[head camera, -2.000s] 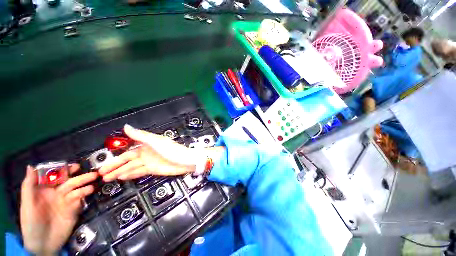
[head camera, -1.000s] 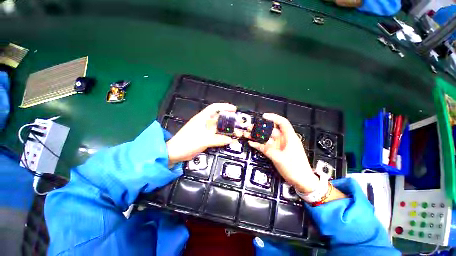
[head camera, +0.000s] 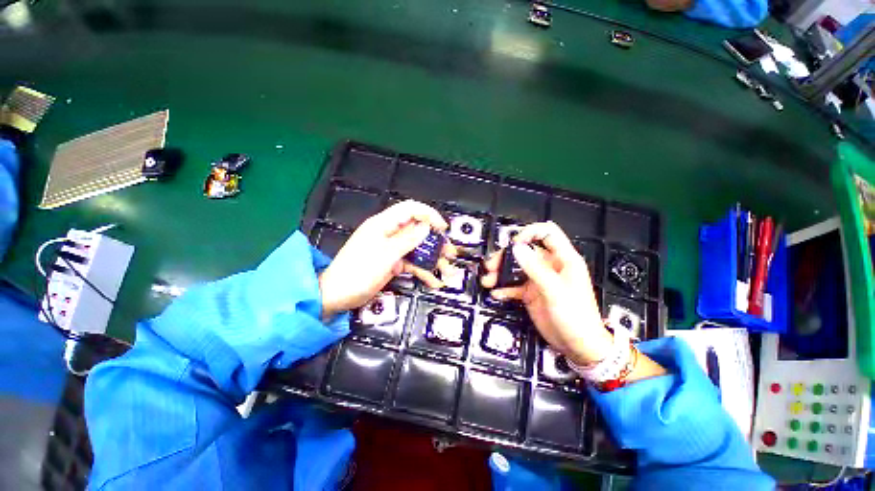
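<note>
My left hand (head camera: 389, 251) holds a small square unit (head camera: 425, 251) with a dark bluish face, tilted, above the middle of the black tray. My right hand (head camera: 549, 288) holds another dark square unit (head camera: 511, 267) between thumb and fingers, a little to the right; fingers partly cover it. The two units are apart. The black blister tray (head camera: 556, 416) lies under both hands. Several of its pockets hold square units with round centres, such as a white one (head camera: 466, 228) between and behind my hands and a black one (head camera: 627, 272) at the right.
On the green bench lie a ribbed tan sheet (head camera: 106, 158), a black unit (head camera: 153, 163) and a shiny packet (head camera: 223, 178). A power strip (head camera: 91, 288) is at left. At right are a blue pen bin (head camera: 724, 278), white paper (head camera: 734, 384), a button panel (head camera: 806, 412) and a green basket rim (head camera: 857, 249).
Since one second ago, my hands have moved slightly apart. The faces of both units have tilted, and their small coloured lights no longer show. Two seconds ago, the head view pointed more to the right.
</note>
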